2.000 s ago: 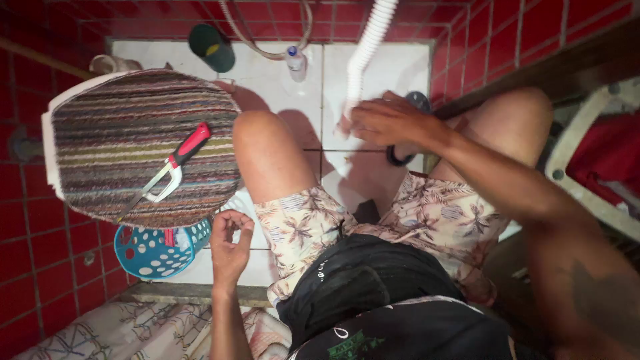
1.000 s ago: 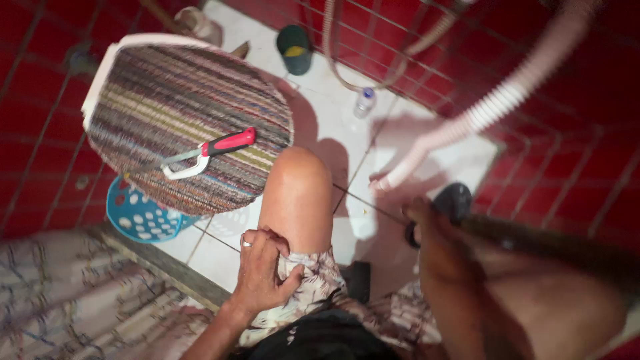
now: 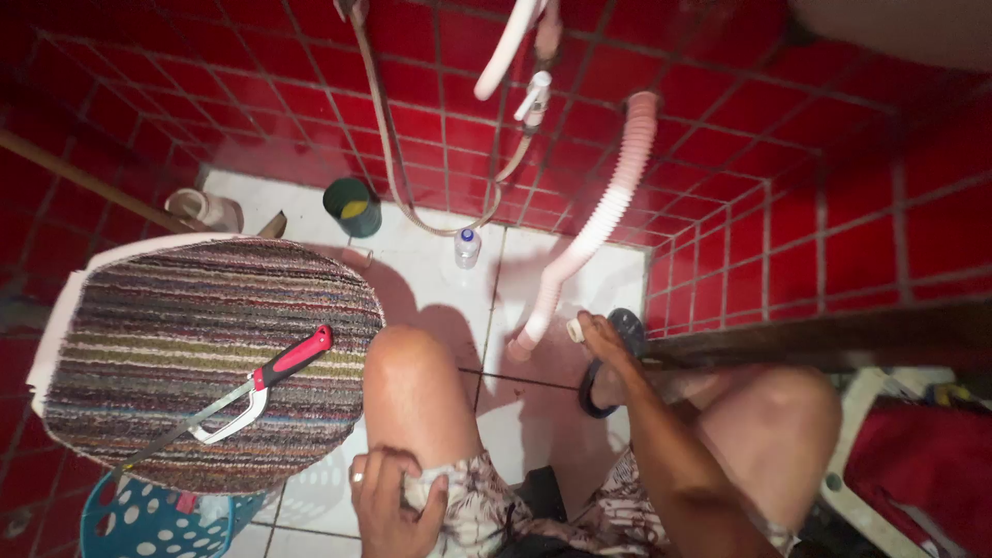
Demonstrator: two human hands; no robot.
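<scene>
My right hand (image 3: 603,338) holds a small cream-coloured plastic piece (image 3: 575,331) between its fingers, above the sandal on my foot. Just left of it hangs a white corrugated drain hose (image 3: 601,225), its upper end at the tiled wall and its lower end near the floor. My left hand (image 3: 395,496), with a ring on one finger, rests on my thigh and the hem of my shorts, holding nothing. A small hacksaw (image 3: 291,361) with a red and black handle lies on a striped, fabric-covered lid (image 3: 194,310) at the left.
Along the red tiled wall stand a dark green cup (image 3: 364,221) and a small clear bottle with a blue cap (image 3: 467,248). A thin hose (image 3: 380,101) loops down near a white valve (image 3: 535,99). A blue perforated basket (image 3: 147,515) is at lower left, and a cream frame (image 3: 837,473) with red cloth at right.
The view has swung up toward the wall. My left hand, beside the thigh two seconds ago, now rests on it. My right hand, at the hose's lower end then, is now apart from it.
</scene>
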